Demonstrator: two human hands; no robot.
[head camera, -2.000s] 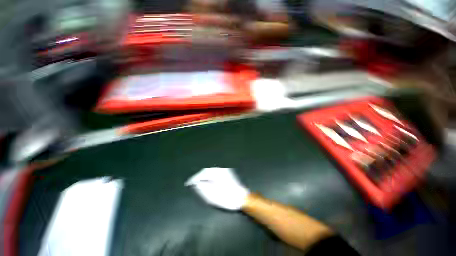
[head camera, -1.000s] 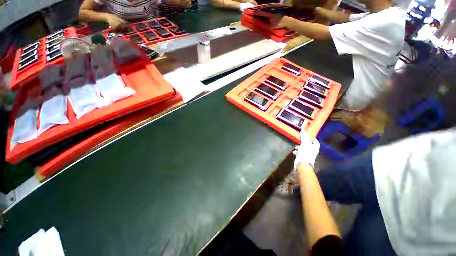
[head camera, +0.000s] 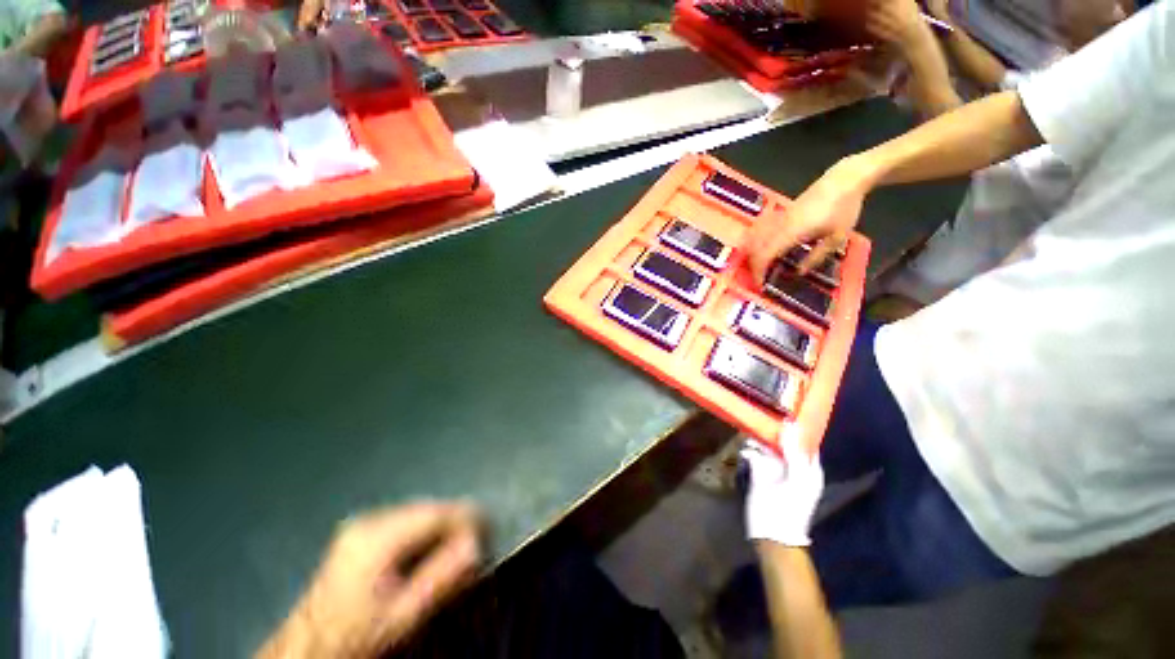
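Note:
A red-orange phone tray (head camera: 576, 306) lies at the right edge of the green bench and holds several bare phones (head camera: 646, 313) with dark fronts and light rims. My right hand (head camera: 782, 494), in a white glove, grips the tray's near corner. My left hand (head camera: 402, 566) is bare, slightly blurred, over the bench's near edge with fingers curled; no object shows in it. Another person's bare hand reaches onto the phones at the tray's right side. A pile of white empty sleeves (head camera: 88, 566) lies at the lower left.
Stacked red trays (head camera: 425, 180) with bagged phones (head camera: 249, 164) stand at the back left. A grey-white strip (head camera: 657, 122) with a small bottle (head camera: 563, 86) runs behind the bench. A person in a white shirt (head camera: 1018, 373) is close at right. More trays (head camera: 773, 64) and hands are behind.
The phone tray has shifted left and nearer, with my gloved hand still at its corner. My bare left hand has come into view. The other person's hand has reached onto the tray.

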